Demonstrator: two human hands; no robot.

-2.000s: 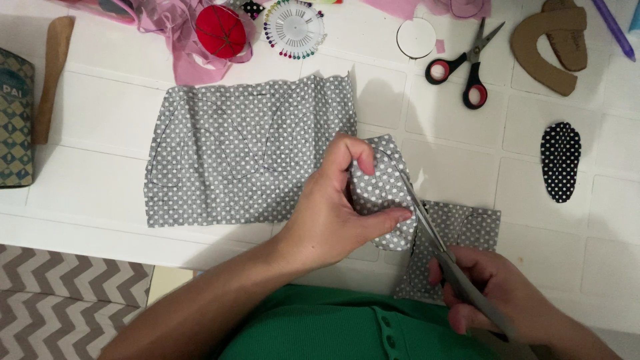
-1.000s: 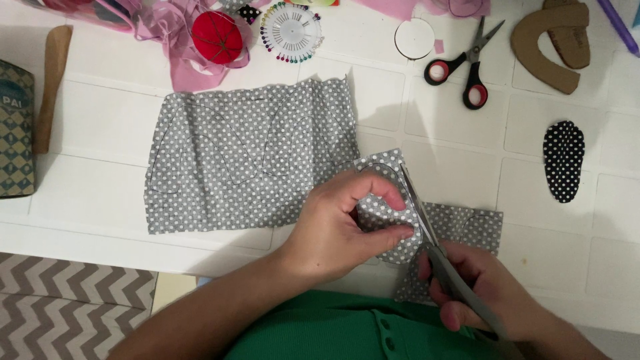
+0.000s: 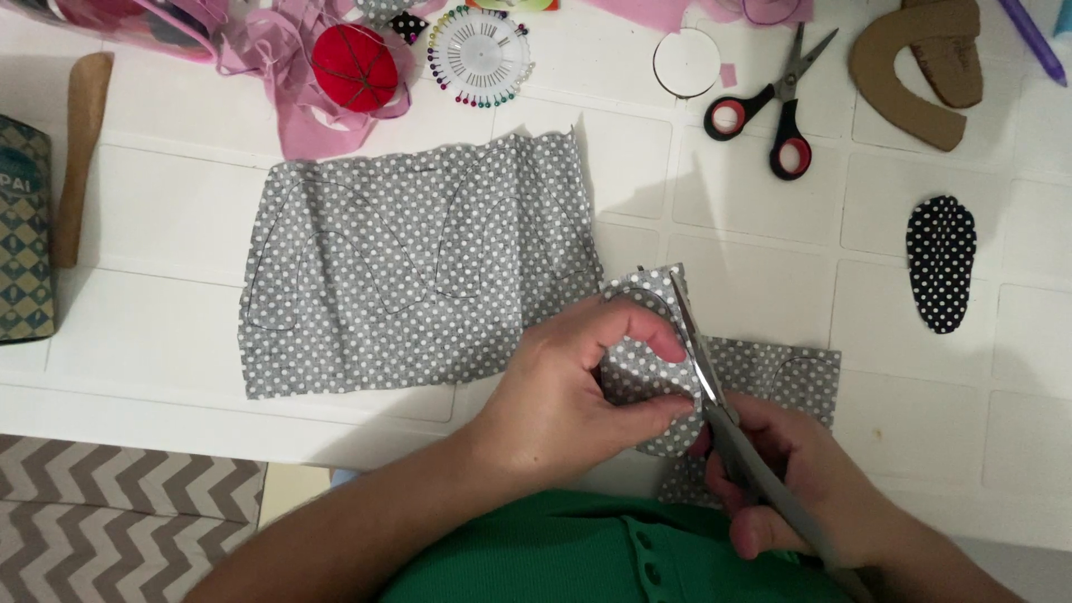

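Observation:
My left hand (image 3: 578, 385) pinches a small piece of grey fabric with white dots (image 3: 649, 377), which has a dark drawn curve near its top. My right hand (image 3: 779, 477) grips large grey-handled fabric scissors (image 3: 741, 444); their blades lie along the piece's right edge, pointing up and away from me. Under my right hand, partly hidden, is another grey dotted piece (image 3: 779, 373) with a drawn line. Left of my left hand a larger grey dotted cloth (image 3: 385, 276) lies spread, with curved outlines drawn on it.
Black-and-red scissors (image 3: 785, 92), a white disc (image 3: 687, 63), curved cardboard pieces (image 3: 879, 84) and a black dotted sole-shaped piece (image 3: 941, 264) lie ahead and right. A red pincushion (image 3: 354, 69), a pin wheel (image 3: 480, 56) and pink fabric (image 3: 318, 126) are at the top. A wooden tool (image 3: 81, 159) and tin (image 3: 25, 234) stand left.
The small piece in my left hand has turned, and its corner now points up beside the scissor blades. Both hands have kept their hold and stayed near the same place.

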